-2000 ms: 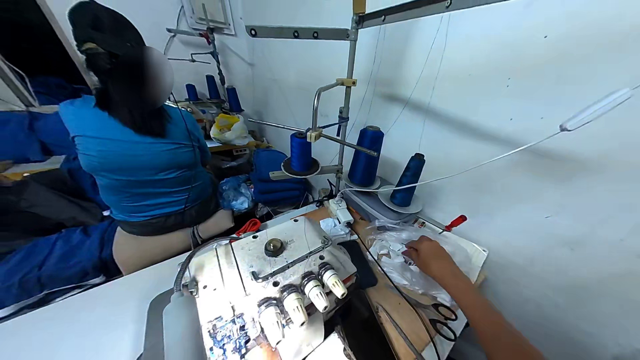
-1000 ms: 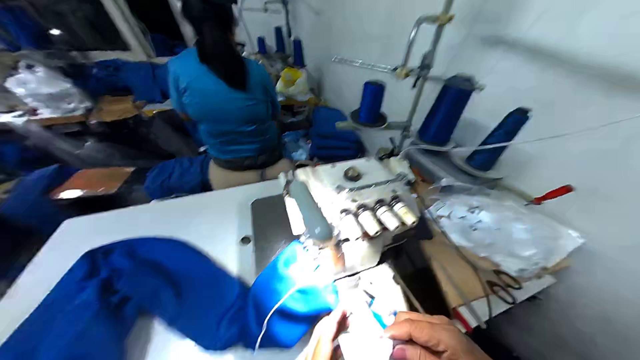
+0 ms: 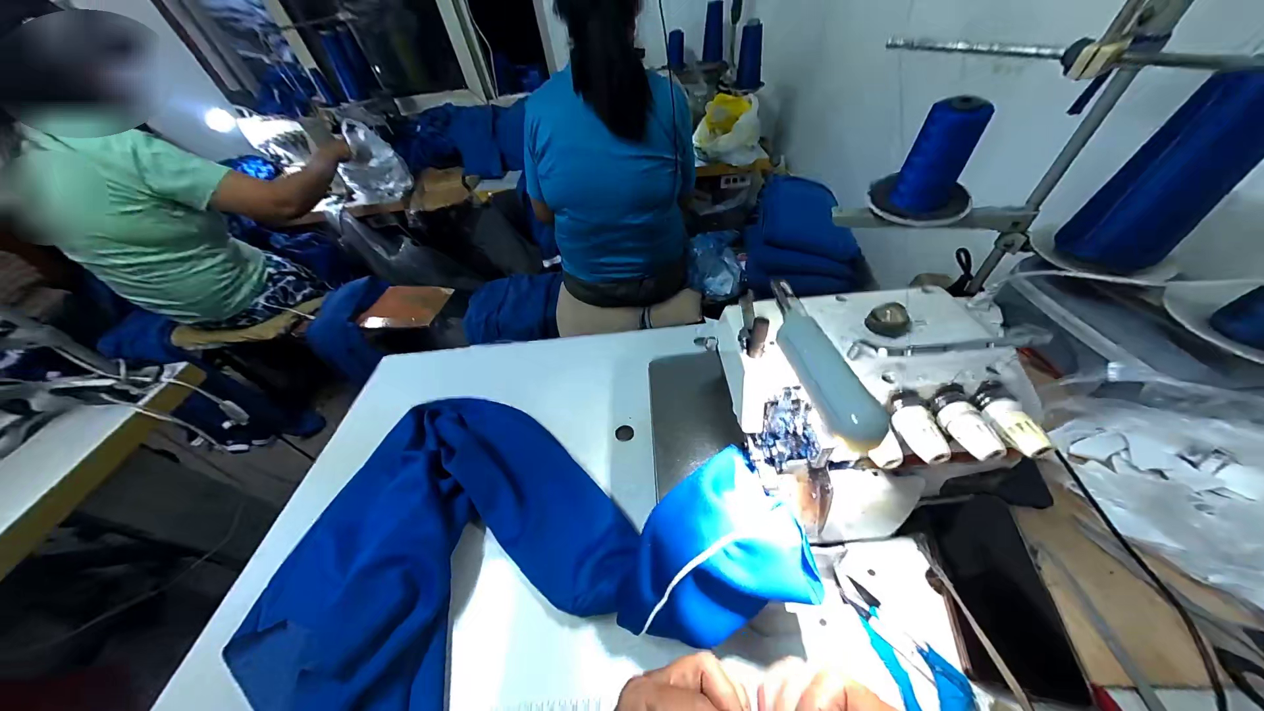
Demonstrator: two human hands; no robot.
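At the bottom edge, my left hand (image 3: 683, 683) and my right hand (image 3: 822, 688) are close together, fingers bent; what lies between their fingertips is too bright and cut off to tell. Just beyond them, blue fabric (image 3: 731, 553) with a white cord or strip lies under the needle area of an overlock sewing machine (image 3: 839, 365). More blue fabric (image 3: 395, 553) trails over the white table (image 3: 523, 370) to the left. Small blue-handled thread snips (image 3: 904, 652) appear to lie right of my hands.
Blue thread cones (image 3: 936, 153) stand behind the machine. Clear plastic with white pieces (image 3: 1175, 464) and a dark phone-like slab (image 3: 997, 592) lie to the right. A person in blue (image 3: 612, 178) sits ahead; another in green (image 3: 148, 217) is at the left, near a second table (image 3: 89, 444).
My right hand has moved from the plastic bag at the right to the front of the machine, beside my left hand. The view has swung left.
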